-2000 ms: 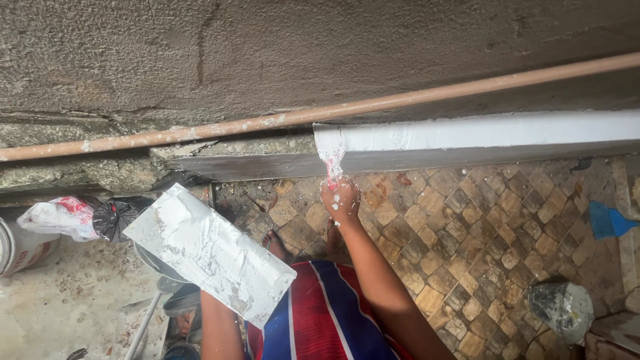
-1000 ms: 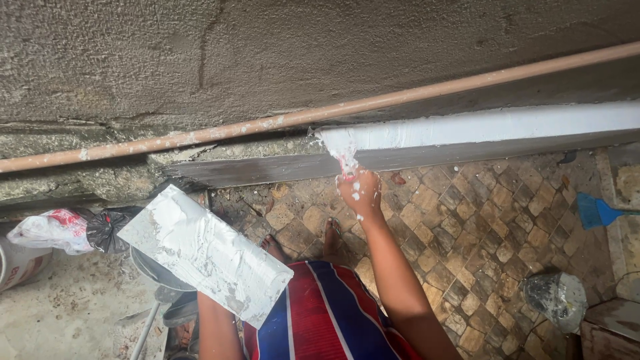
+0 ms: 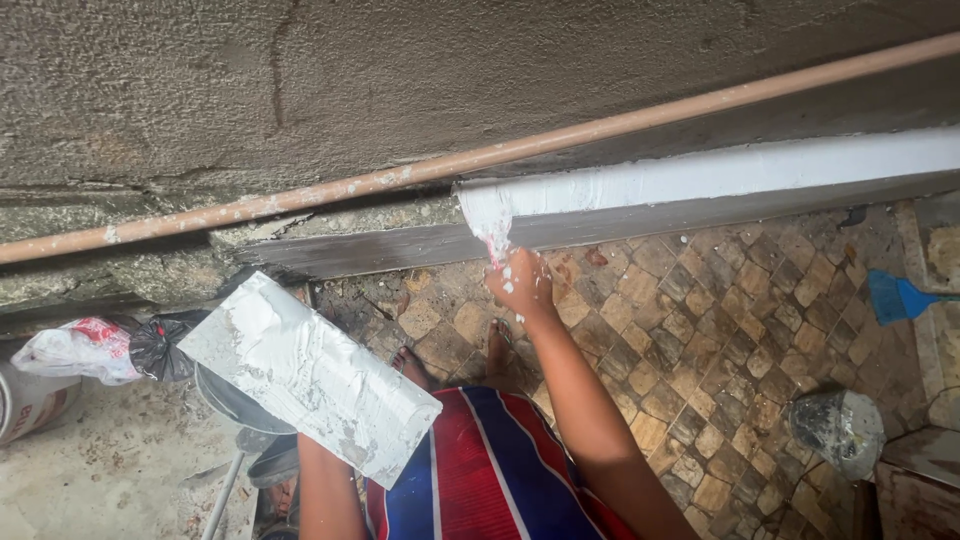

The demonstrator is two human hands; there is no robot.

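Note:
My right hand (image 3: 523,283), spotted with white paste, grips a putty knife (image 3: 487,217) whose paste-coated blade lies on the top of a low ledge, at the left end of a white coated strip (image 3: 675,176). Left of the blade the ledge top (image 3: 390,214) is rough bare concrete. A flat rectangular board (image 3: 311,375) loaded with white paste lies over my left forearm; my left hand is hidden beneath it, so its grip does not show. The ledge's front face (image 3: 375,251) is smooth and grey.
A paint-specked pipe (image 3: 480,157) runs along the wall just above the ledge. At left are a white bucket (image 3: 37,401), plastic bags (image 3: 82,351) and a dark basin (image 3: 240,405). On the tiled floor (image 3: 675,360) at right stand a dirty bucket (image 3: 838,431) and a blue broom (image 3: 900,296).
My right hand and the putty knife have stayed around the left end of the white strip, with the knife's angle shifting slightly. The loaded board has hardly moved.

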